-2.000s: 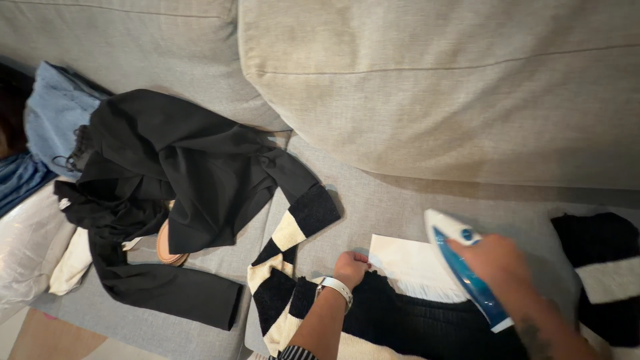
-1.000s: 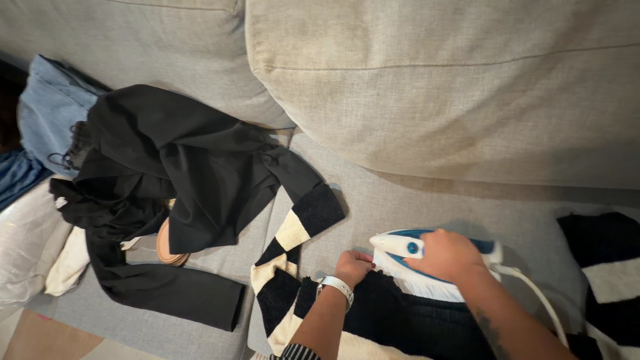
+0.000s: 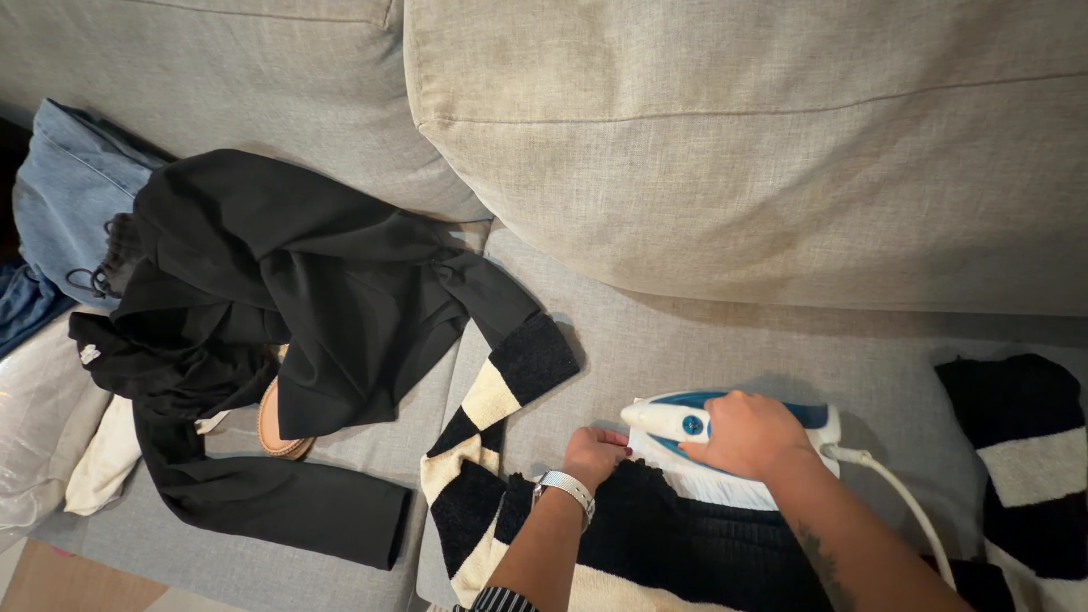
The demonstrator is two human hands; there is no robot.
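Observation:
My right hand [image 3: 748, 433] is closed around the handle of a white and blue steam iron [image 3: 693, 425], whose tip points left. The iron lies over a white cloth piece [image 3: 722, 489] along the upper edge of a black and cream striped knit garment [image 3: 714, 544]. My left hand [image 3: 595, 455], with a mesh-band watch at the wrist, pinches the left end of the white piece just off the iron's tip. How much of the white piece lies beneath the iron is hidden.
A black garment [image 3: 340, 297] spreads over the sofa seat [image 3: 527, 272] at left, partly covering a tan round-edged item [image 3: 276, 421]. Blue denim [image 3: 76, 195] and a clear plastic bag [image 3: 42, 416] lie farther left. The iron's cord [image 3: 909, 501] trails right, near a striped sleeve [image 3: 1028, 467].
The iron in my right hand has turned from a steep slant to lying nearly level, its tip now close to my left fingers, covering more of the white piece. My left hand has stayed at its end.

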